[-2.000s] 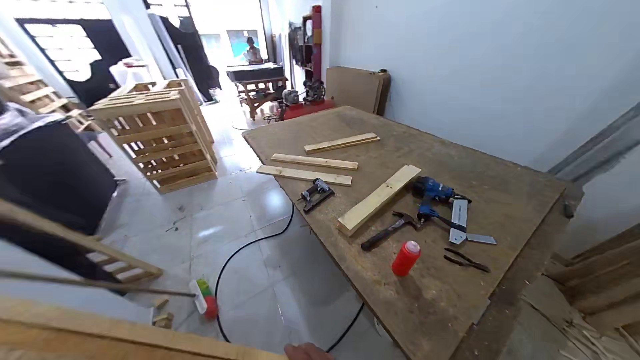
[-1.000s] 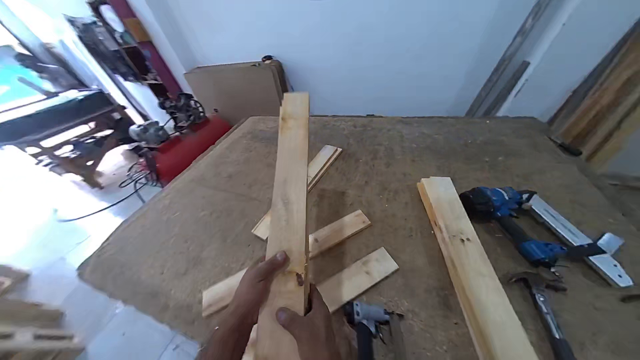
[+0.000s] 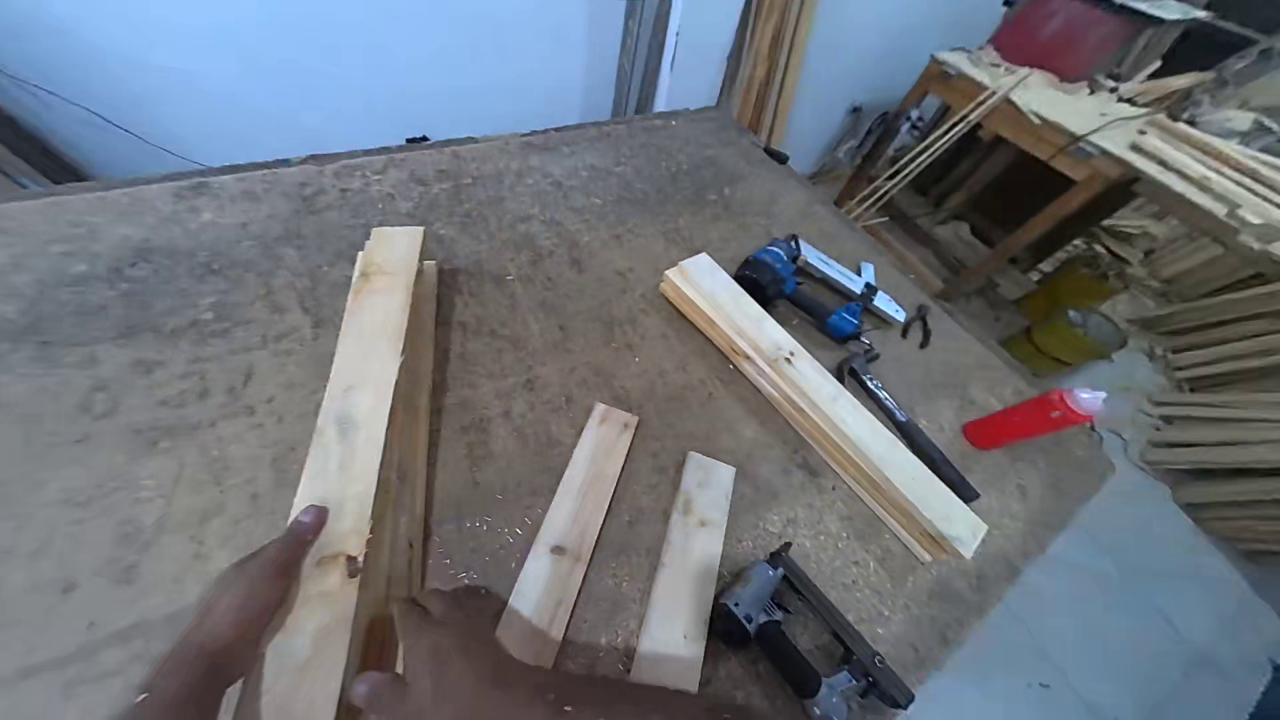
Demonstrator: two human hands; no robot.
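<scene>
Several long pale wooden boards (image 3: 355, 400) lie stacked at the left of the worktable. My left hand (image 3: 245, 610) grips their left edge, thumb on the top board. At their right side is my right hand (image 3: 470, 650), its fingers partly hidden by its back. Just right of it, two shorter boards (image 3: 575, 530) (image 3: 685, 570) lie apart on the table. A grey and black pneumatic stapler (image 3: 810, 630) rests beside them. Farther right lies another stack of boards (image 3: 830, 400).
Past the right stack lie a blue nailer (image 3: 800, 290), a metal square (image 3: 855, 280), a claw hammer (image 3: 910, 425), pincers (image 3: 916, 326) and a red bottle (image 3: 1030, 418). The worktable (image 3: 540, 280) ends at a wall behind. A wooden bench (image 3: 1060, 140) with offcuts stands at the right.
The boards in my hands, raised over the table one second ago, now lie lower, at the table's left. The view has swung right, showing the red bottle and the bench.
</scene>
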